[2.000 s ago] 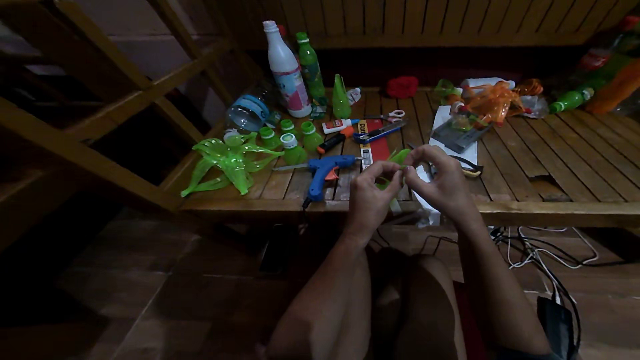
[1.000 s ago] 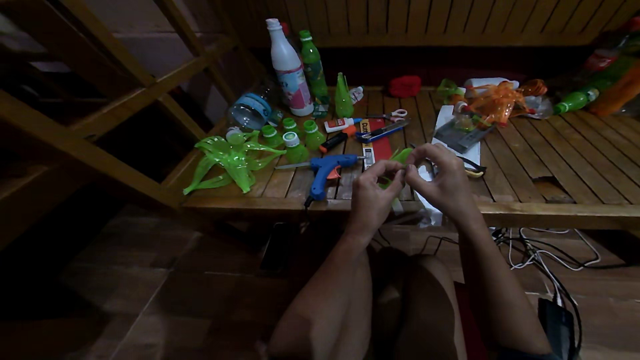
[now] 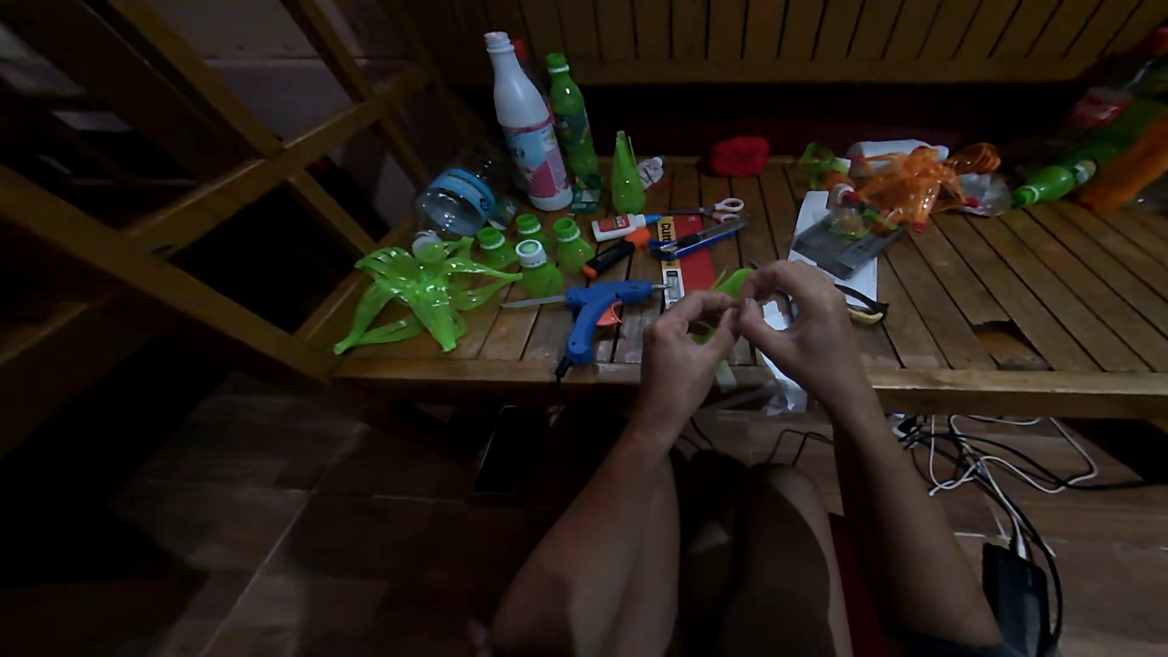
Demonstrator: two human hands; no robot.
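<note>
My left hand point(image 3: 686, 351) and my right hand point(image 3: 803, 324) meet at the fingertips over the front edge of a slatted wooden bench. Between them they pinch a small green plastic piece point(image 3: 733, 282), mostly hidden by the fingers. Left of my left hand lies a blue hot glue gun point(image 3: 593, 310) with a glue stick in its rear. Behind the hands are a blue box cutter point(image 3: 698, 239), a red and yellow cutter package point(image 3: 691, 265), a glue bottle point(image 3: 624, 226) and scissors point(image 3: 721, 211). Several cut green bottle tops point(image 3: 538, 266) stand beyond the glue gun.
A green bottle cut into strips point(image 3: 424, 287) lies at the left. White point(image 3: 534, 137) and green bottles point(image 3: 571, 119) stand behind. Orange cut plastic point(image 3: 912, 187) lies at the right on the bench point(image 3: 949, 319), near pliers-like handles point(image 3: 865, 312). Cables point(image 3: 985, 456) tangle on the floor.
</note>
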